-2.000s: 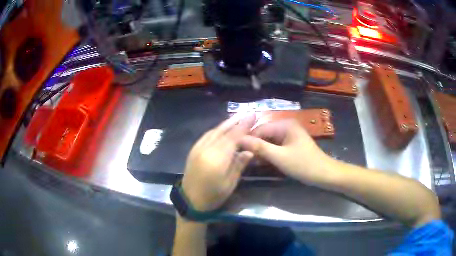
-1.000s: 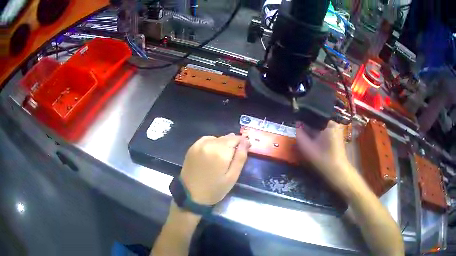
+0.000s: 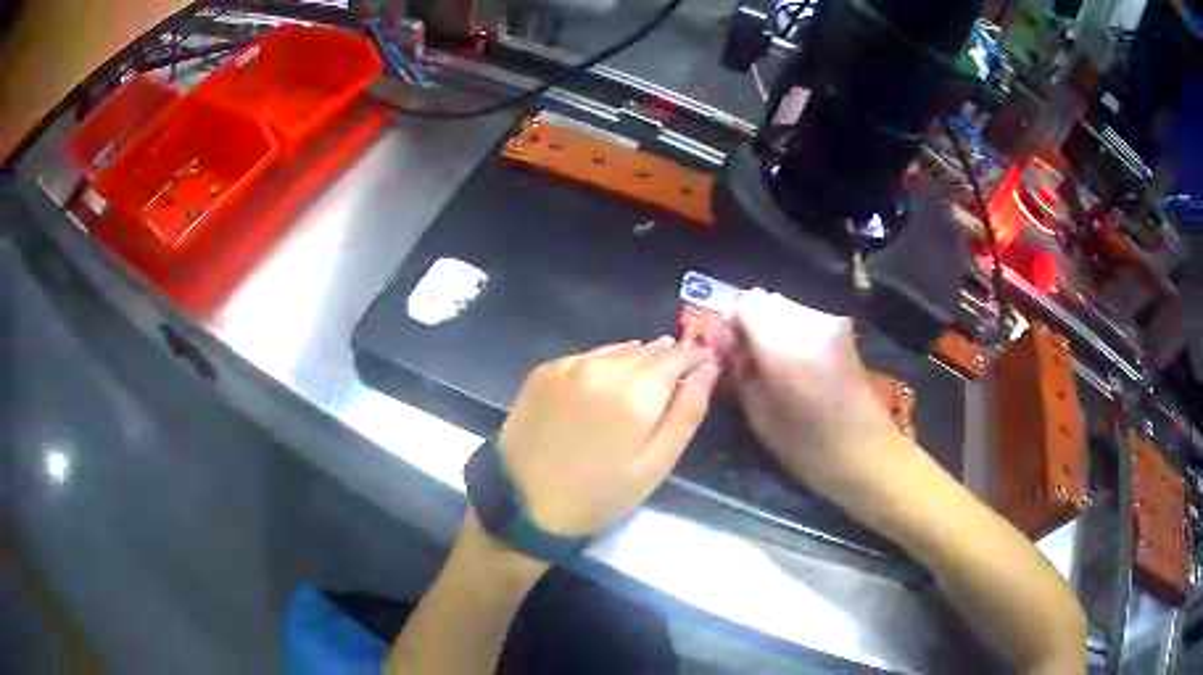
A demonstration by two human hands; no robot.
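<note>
An orange-brown carrier block (image 3: 897, 396) lies on the black base plate (image 3: 561, 284); my hands cover most of it and its two ends show. My left hand (image 3: 600, 429), with a dark watch on the wrist, has thumb and fingers closed at the block's left end. My right hand (image 3: 811, 382) lies over the middle of the block, its fingertips bent down beside my left fingertips. Whether a small part is between them is hidden. The left end of a silvery strip (image 3: 699, 288) shows behind the block.
The black microscope tube (image 3: 864, 119) stands behind my right hand. Another carrier (image 3: 600, 161) lies at the back of the base. Red bins (image 3: 191, 172) are at left. Stacked carriers (image 3: 1040, 429) and a single carrier (image 3: 1161, 514) are at right, near a glowing red light (image 3: 1029, 224).
My right hand has moved left along the carrier block to my left fingertips. My left hand stays at the block's left end. The view has shifted, with the scene lower right.
</note>
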